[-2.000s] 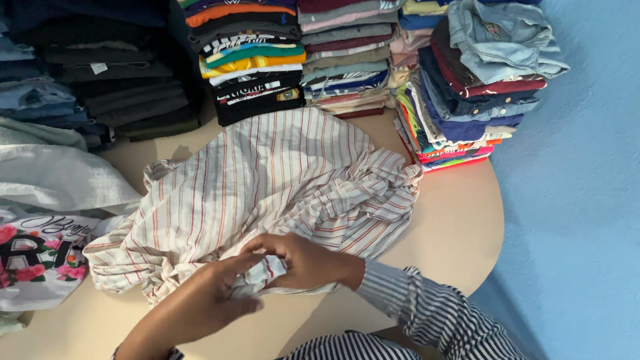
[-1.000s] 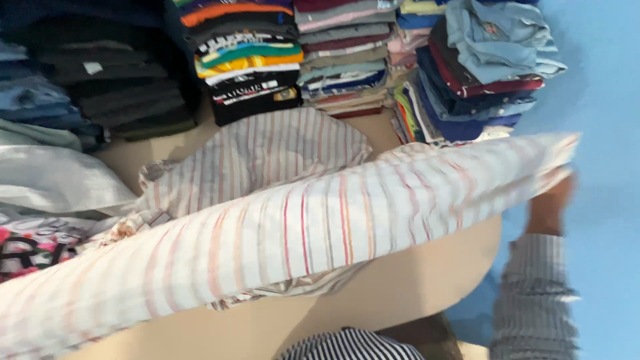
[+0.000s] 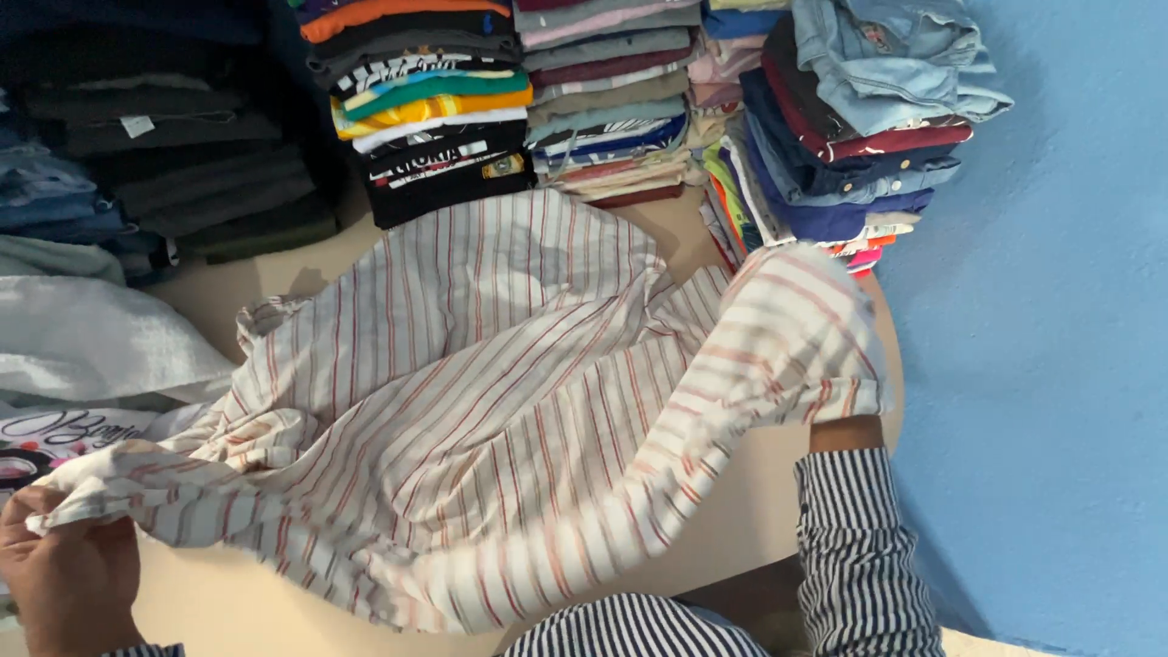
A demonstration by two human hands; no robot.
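Note:
A white cotton garment with red, orange and grey stripes (image 3: pixel 511 365) lies spread and rumpled over the tabletop. At the lower left, my left hand (image 3: pixel 68 557) pinches one end of its fabric between thumb and fingers. At the right, my right hand (image 3: pixel 844 432) is inside a sleeve-like part of the garment, near its cuff; only the wrist area shows and the fingers are covered by cloth. The fabric hangs in a loose curve between the two hands, along the table's near side.
Folded shirts (image 3: pixel 438 119) and more folded tops (image 3: pixel 607 100) are stacked at the back. Dark folded clothes (image 3: pixel 182 155) stand at the back left, denim garments (image 3: pixel 894 73) top a right-hand pile. A white cloth (image 3: pixel 91 338) lies left. A blue wall (image 3: pixel 1049 365) bounds the right.
My hands were close together on the cloth at first, then the fabric was stretched across the view. Now my hands are far apart, the right one inside the cloth, and the fabric sags between them.

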